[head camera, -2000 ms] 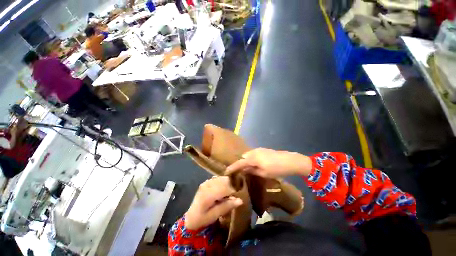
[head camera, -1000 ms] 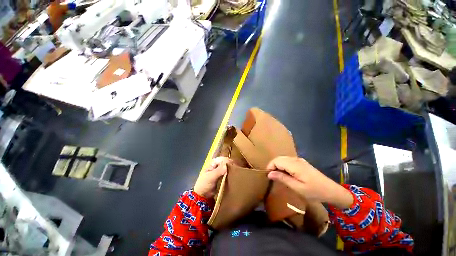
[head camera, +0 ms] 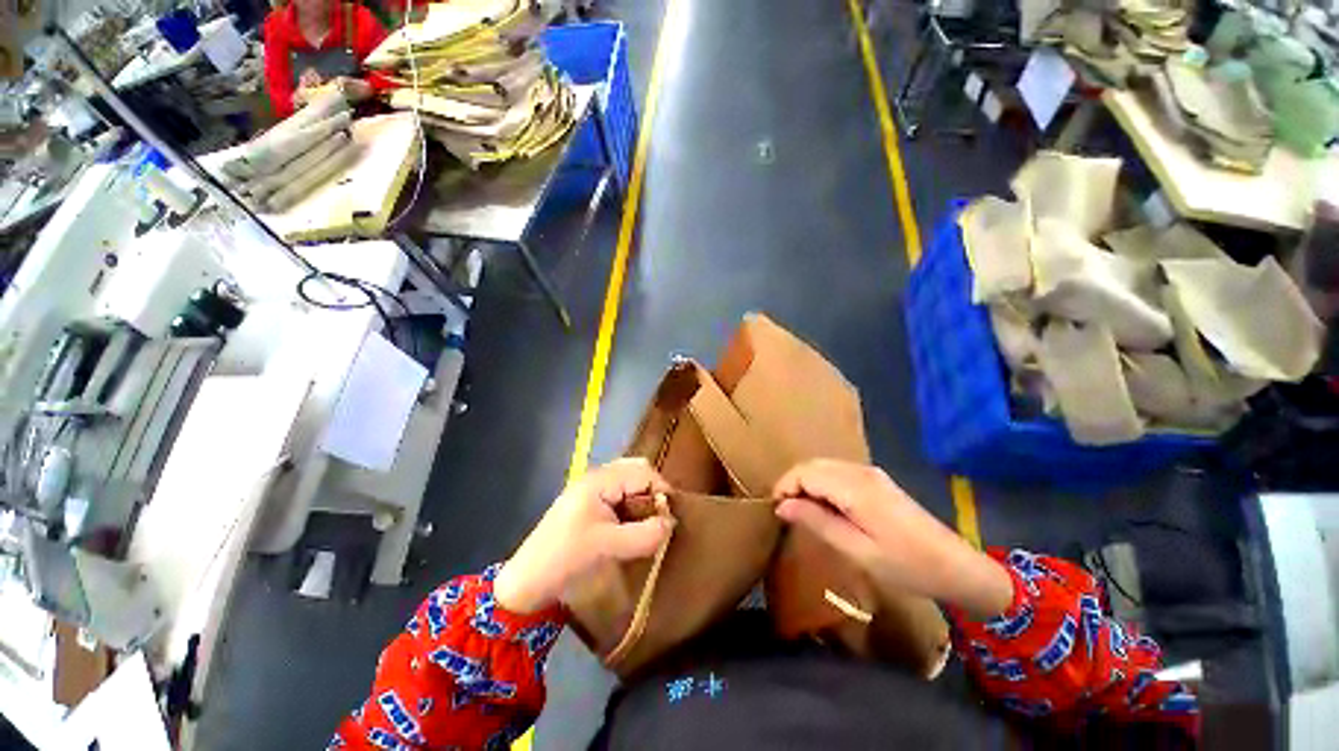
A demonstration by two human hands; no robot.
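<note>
A tan-brown bag body (head camera: pixel 800 404) is held in front of my dark apron, its mouth open with a darker inside. My left hand (head camera: pixel 595 531) pinches the left end of the top edge. My right hand (head camera: pixel 866 521) pinches the same edge further right, thumb and fingers closed on it. The edge runs fairly straight between the two hands. A thin pale strip (head camera: pixel 846 606) shows low on the bag's right side. Parts of the bag behind my fingers are hidden.
A grey aisle floor (head camera: pixel 749 191) with yellow lines runs ahead. A blue crate (head camera: pixel 955 382) of beige pieces stands right. A white sewing table (head camera: pixel 220 455) is left. Beyond it, a stack of pieces (head camera: pixel 492 88) lies on a table near a person in red (head camera: pixel 316 52).
The view has moved along the aisle, and the crate looks nearer. Over two seconds the bag has been opened out, and the hands have moved apart along its edge.
</note>
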